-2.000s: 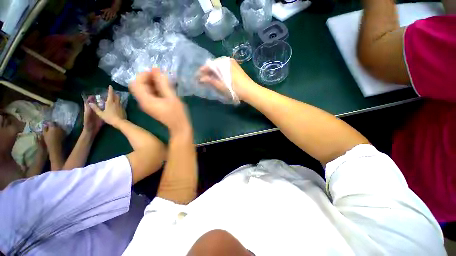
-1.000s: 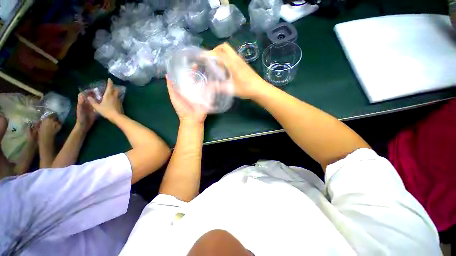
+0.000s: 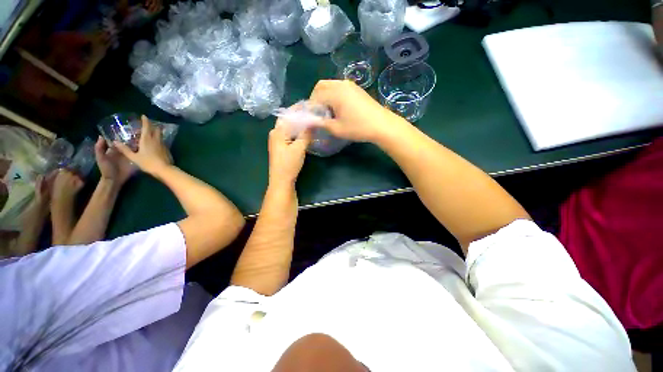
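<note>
My left hand (image 3: 288,149) and my right hand (image 3: 349,109) are together over the bench in front of me, both closed on a cup in clear film (image 3: 327,142). The cup's lower part shows below my right hand; the rest is hidden by my fingers. Crinkled whitish film (image 3: 299,116) bunches up between my fingers. An open clear cup (image 3: 407,91) stands just beyond my right hand, with another clear cup (image 3: 356,62) behind it. A dark grey plastic part (image 3: 406,49) lies by them.
Bagged cups (image 3: 211,69) are heaped at the far left. A white sheet (image 3: 581,80) lies at right. A small white paper (image 3: 429,16) and dark items are at the back. Another person's hands (image 3: 142,149) hold a clear cup at left. The bench's pale edge (image 3: 363,197) is nearest me.
My left hand first came in from the left to the cup. The cup, broadside between my hands a second ago, is now mostly covered by them. The pink-sleeved arm at right has withdrawn.
</note>
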